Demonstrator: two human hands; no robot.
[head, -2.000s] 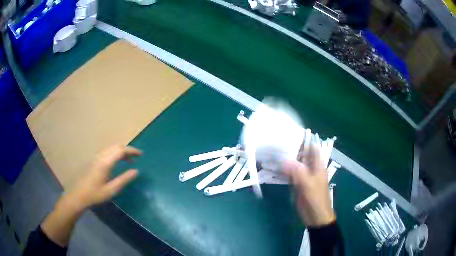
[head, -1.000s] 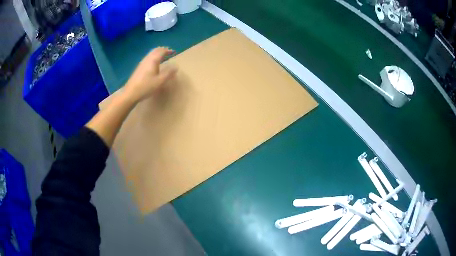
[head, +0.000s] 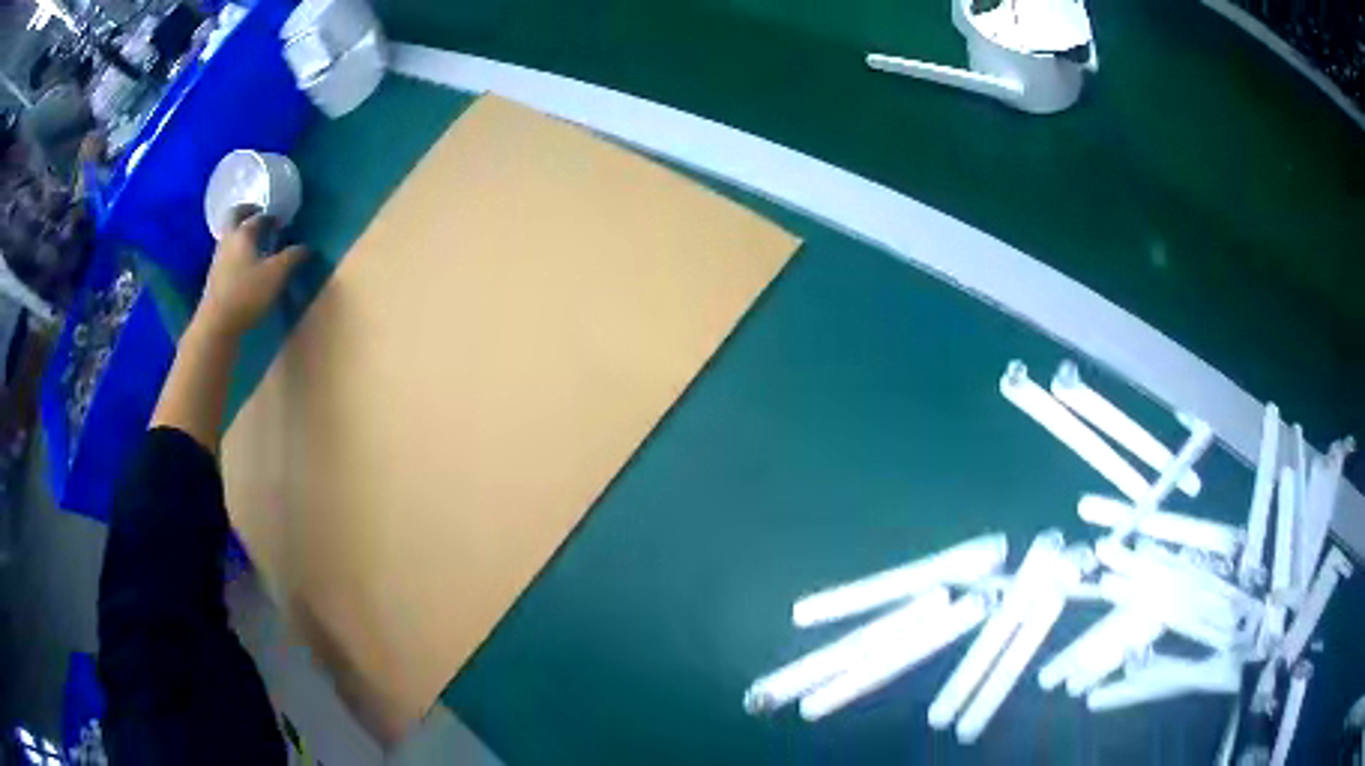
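Note:
My left hand point(head: 244, 282) reaches to a round white housing point(head: 252, 189) at the far left. Its fingertips overlap the housing's near rim, and the thumb points away to the right; whether the fingers grip the rim cannot be told. My right hand is out of the picture. A loose pile of white antennas point(head: 898, 653) lies at the lower right, some side by side, others crossed.
A cardboard sheet point(head: 524, 344) covers the bench's left part. More white housings point(head: 336, 57) stand beyond. Blue bins point(head: 113, 397) are at the left. Past the pale rail point(head: 928, 240), a housing with a fitted antenna point(head: 1027, 60) lies on the green belt.
My left hand has moved across the cardboard to the white housing. My right hand has left the picture. The housing with an antenna now lies on the belt. The view has swung left.

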